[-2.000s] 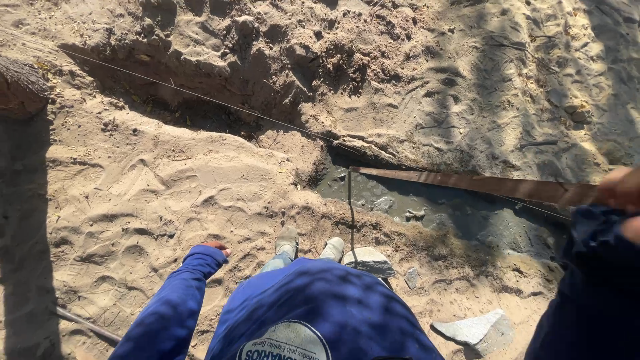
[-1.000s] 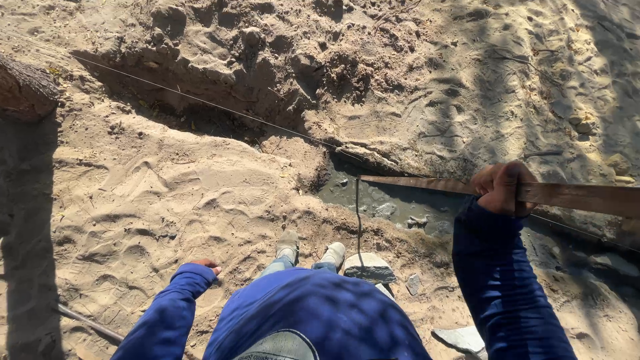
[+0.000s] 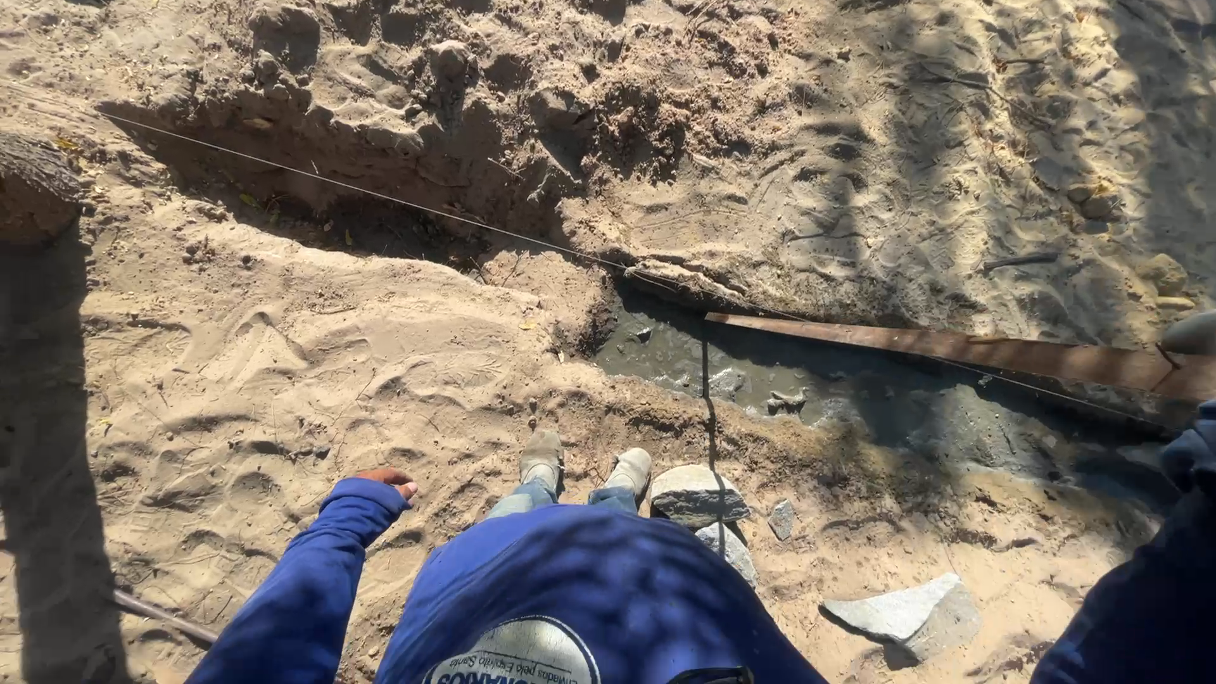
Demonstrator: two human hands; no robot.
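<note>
My left hand [image 3: 391,480] hangs over the sand left of my boots, half curled, with nothing seen in it. Only the dark blue sleeve of my right arm shows at the right edge; the hand itself is out of sight. A long wooden board [image 3: 950,344] stretches from mid-view to the right edge above a trench of wet grey mortar [image 3: 855,389]. Its narrow end lies over the mortar. A taut string [image 3: 380,195] runs from the upper left along the trench and passes by the board.
Flat stones [image 3: 698,494] lie beside my boots [image 3: 541,461], and a pale pointed stone [image 3: 898,608] sits lower right. A dug hollow [image 3: 342,214] opens at upper left. A trunk-like piece of wood [image 3: 36,190] stands at the left edge, with a thin pole [image 3: 166,617] below.
My right hand, on the board in both earlier frames, has moved out of view to the right. My left hand stays low over the sand.
</note>
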